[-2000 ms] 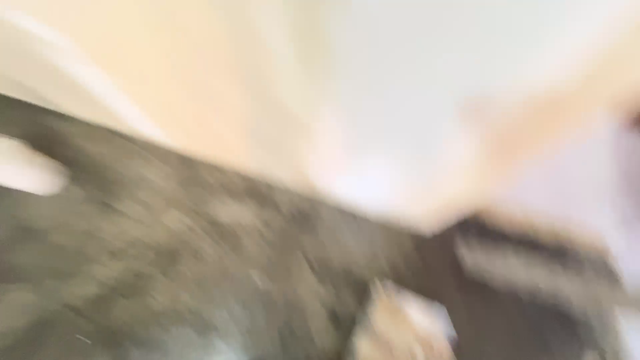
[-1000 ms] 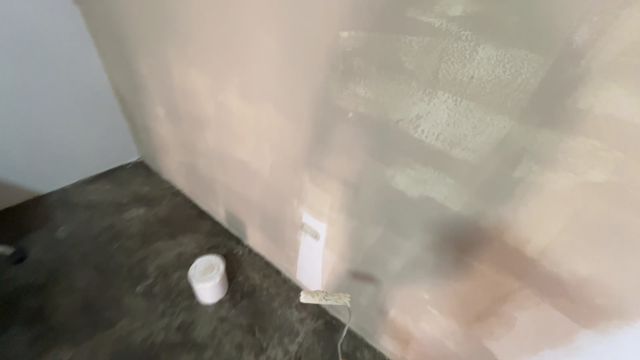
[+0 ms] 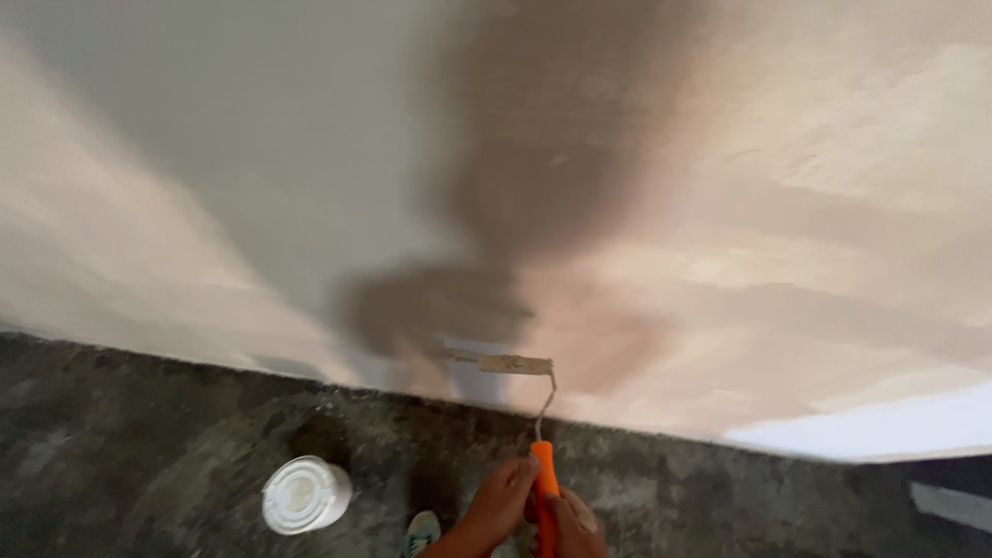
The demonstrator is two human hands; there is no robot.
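A paint roller (image 3: 515, 364) with a thin wire frame and an orange handle is held upright at the lower middle. My left hand (image 3: 504, 492) grips the handle near its top, and my right hand (image 3: 575, 523) is wrapped around it lower down. The roller's pale, paint-covered sleeve lies level in front of the base of the wall (image 3: 659, 310); whether it touches the wall cannot be told. Pale, greenish and pinkish patches mark the wall, with a dark shadow across it.
A white plastic bucket (image 3: 306, 496) with a lid stands on the dark concrete floor (image 3: 155, 449) at the left. A shoe (image 3: 423, 533) shows at the bottom edge. A pale flat strip (image 3: 952, 505) lies at the far right.
The orange handle and both hands have come into view below the roller, where one second ago only its sleeve and wire showed. The view has turned from the room's corner.
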